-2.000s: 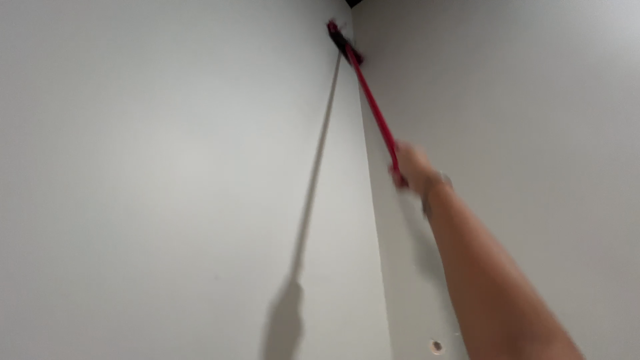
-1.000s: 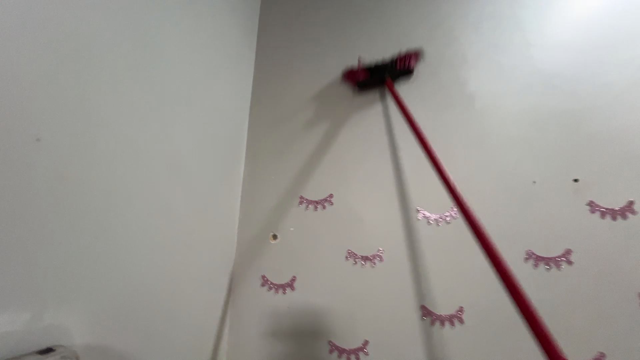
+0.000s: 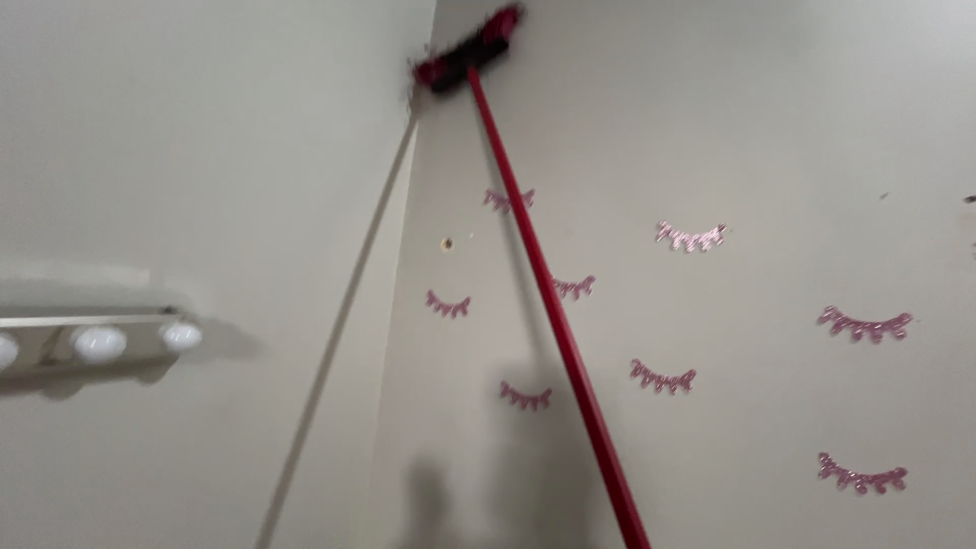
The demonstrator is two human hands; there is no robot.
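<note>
A broom head (image 3: 467,55), black with red bristles at its ends, is at the top centre by the corner of two pale walls. It is tilted, its right end higher, and slightly blurred. From it a red pole (image 3: 560,320) slants down to the right and leaves the view at the bottom edge. The pole passes in front of pink glittery eyelash-shaped wall decals (image 3: 509,200). Neither my left hand nor my right hand shows, so what holds the lower pole is hidden below the frame.
On the left wall is a light fixture (image 3: 99,345) with several round white bulbs. More eyelash decals (image 3: 864,324) spread over the right wall. A small hole (image 3: 447,244) lies near the corner. Shadows of the pole and of a person fall on the walls.
The broom head has moved left along the right wall to the corner since one second ago. A hand on the pole two seconds ago is out of view now. The view has shifted.
</note>
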